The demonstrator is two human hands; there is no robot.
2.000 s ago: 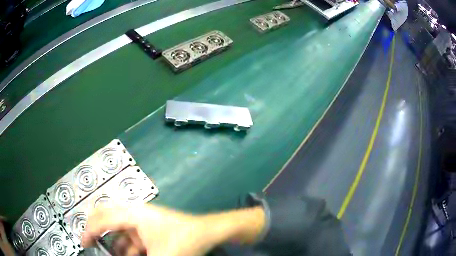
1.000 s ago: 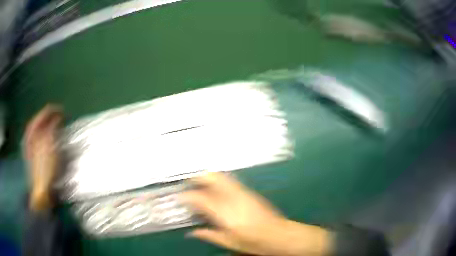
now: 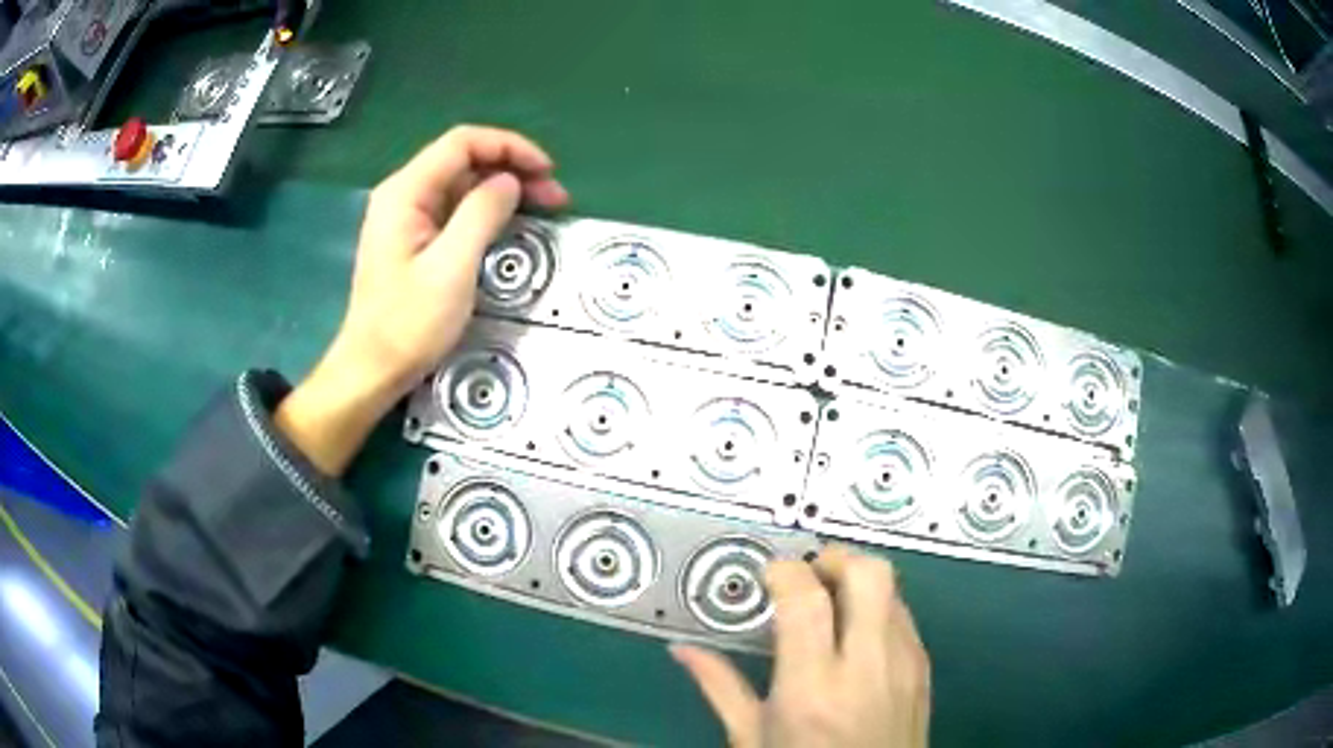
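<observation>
Several silver three-cavity fixtures lie edge to edge on the green surface. Two rows stand at left, with the upper fixture [image 3: 687, 292] and the middle fixture [image 3: 658, 424], and two more fixtures [image 3: 972, 424] adjoin them at right. A nearer fixture [image 3: 563, 607] lies along the front of the left ones. My right hand [image 3: 833, 658] grips its right end, thumb at the near edge and fingers on top. My left hand [image 3: 424, 263] rests at the left end of the upper fixture, fingers curled; whether it grips the plate is unclear.
A machine with a red button [image 3: 133, 142] stands at upper left, with another fixture [image 3: 314, 81] beside it. A grey metal plate [image 3: 1269, 497] lies at far right. A black bar [image 3: 1262, 176] and a pale strip [image 3: 1111, 51] run at upper right. A floor shows at lower left.
The view has swung left, so the fixture rows now sit central and sharp. My left hand has come to their left end. My right hand has closed on the nearest fixture's right end.
</observation>
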